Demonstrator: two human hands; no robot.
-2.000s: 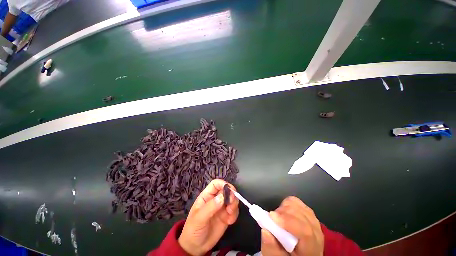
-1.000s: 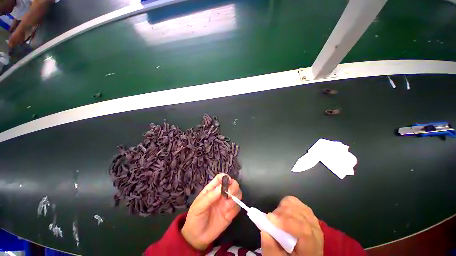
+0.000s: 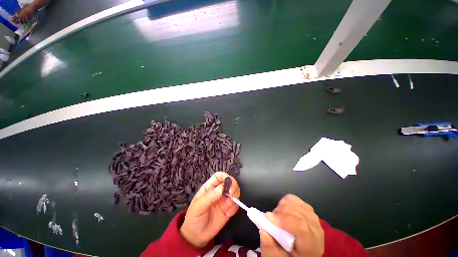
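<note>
My left hand (image 3: 210, 211) holds a small dark brown part (image 3: 227, 185) upright between thumb and fingers, at the bottom centre. My right hand (image 3: 295, 228) is closed around a white needle-tip bottle (image 3: 270, 228). The bottle points up and left, and its thin pale tip is at the lower end of the dark part. Whether the tip touches it I cannot tell. A heap of similar dark parts (image 3: 173, 165) lies left of and beyond my left hand.
White scraps (image 3: 331, 156) lie right of centre. Two dark pieces (image 3: 335, 111) lie near the white upright (image 3: 346, 40). A blue and silver cutter (image 3: 428, 130) is far right. Beyond the white rail (image 3: 201, 94) runs the green belt (image 3: 191, 55). Another person's hand (image 3: 22, 16) is top left.
The two-tone piece on the belt has left view and a small dark piece there has moved left. The bottle tip has shifted from the dark part's upper end to its lower end.
</note>
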